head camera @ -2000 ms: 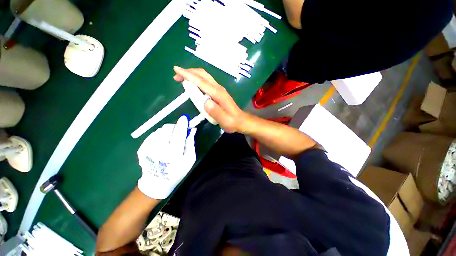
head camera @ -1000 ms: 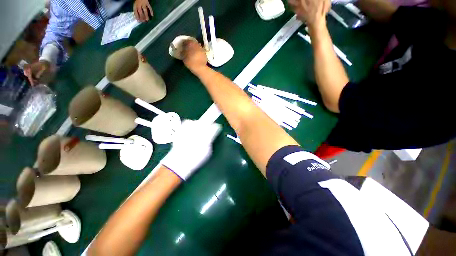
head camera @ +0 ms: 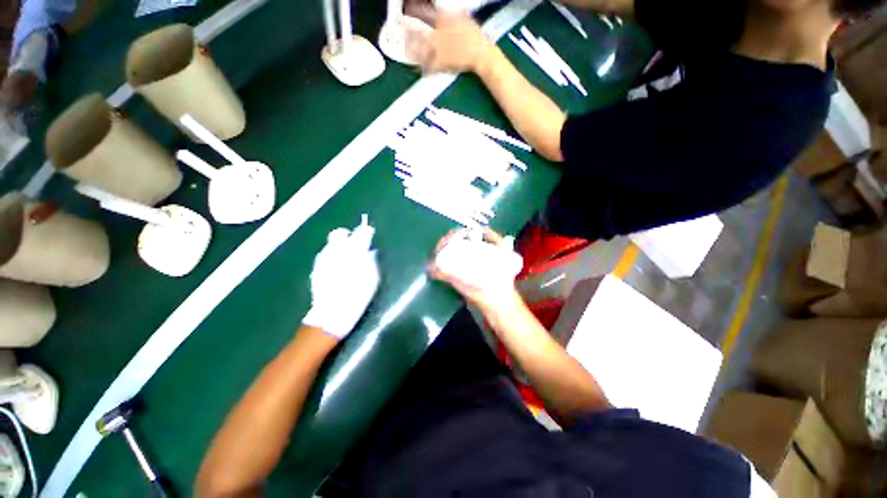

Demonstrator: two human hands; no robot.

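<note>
My right hand [head camera: 472,277], bare, is at the bench's near edge and grips an off-white base [head camera: 478,259], palm-sized, with its fittings partly hidden by the fingers. My left hand [head camera: 343,282], in a white knit glove, is over the green bench to the left, apart from the base. A small white tip shows above its fingers; I cannot tell whether it is a held part or a fingertip. A pile of loose white strips [head camera: 452,167] lies just beyond both hands.
Base-and-strip subassemblies [head camera: 243,192] and tapered beige housings [head camera: 185,83] stand beyond the white band [head camera: 243,255]. A hammer [head camera: 131,443] lies at lower left. Another worker's arm [head camera: 520,102] reaches across at upper right. White box [head camera: 642,350] at right.
My right hand has come back from the far side of the band and now holds a base near me. My left hand has drawn back from the subassemblies. The view has shifted.
</note>
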